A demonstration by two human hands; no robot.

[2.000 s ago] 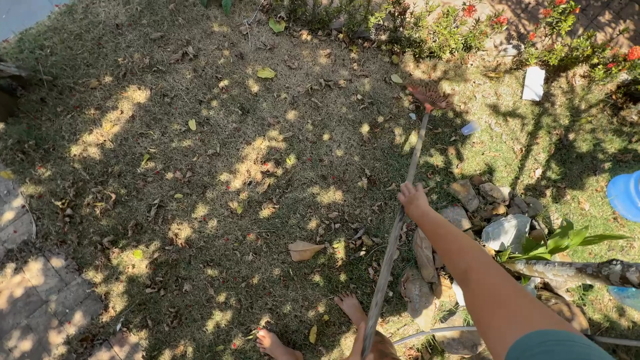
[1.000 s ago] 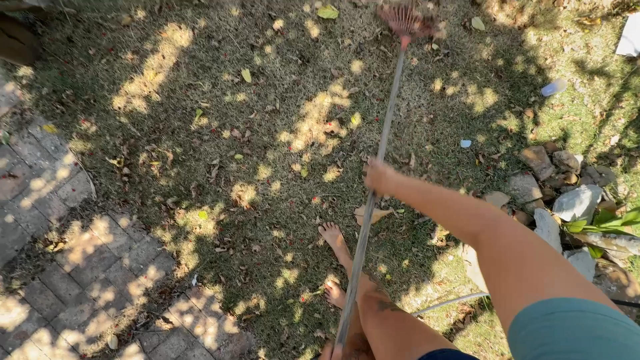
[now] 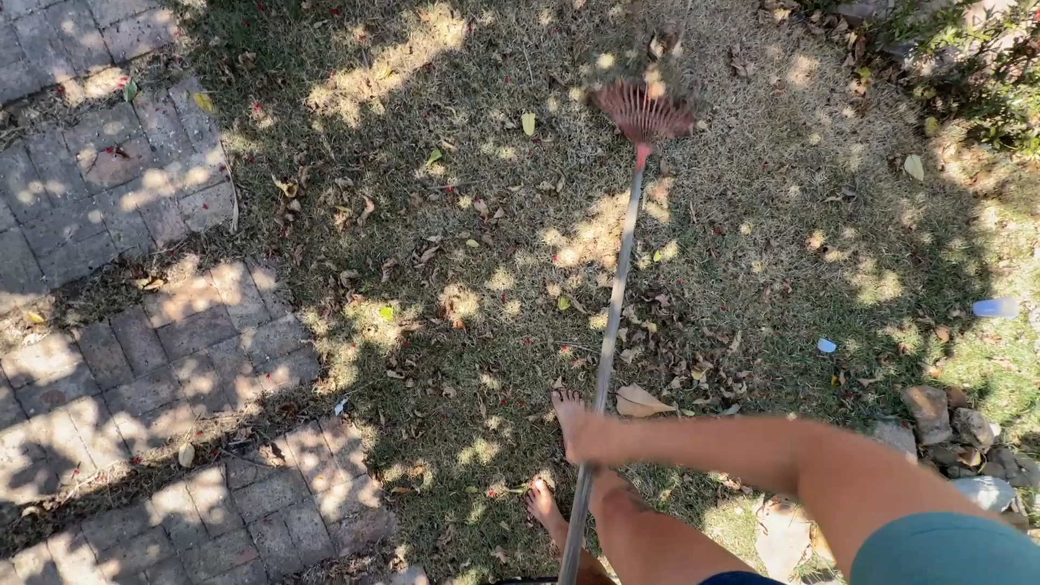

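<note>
A leaf rake with a red fan head and a long pale pole reaches from the bottom edge up across the lawn. My right hand is closed around the lower part of the pole, just beside my bare foot. The sleeve on that arm is teal. My left hand is out of view; the pole's lower end runs past the bottom edge. Dry leaves lie scattered on the short grass, among them a large brown leaf right of the pole.
Brick pavers form several strips at the left. Stones are piled at the lower right. A translucent blue cup and a small pale blue piece lie on the grass. A leafy shrub borders the upper right.
The view has swung left, showing more pavers. My right hand stays on the pole. The rake head now rests on grass farther from the stones than two seconds ago.
</note>
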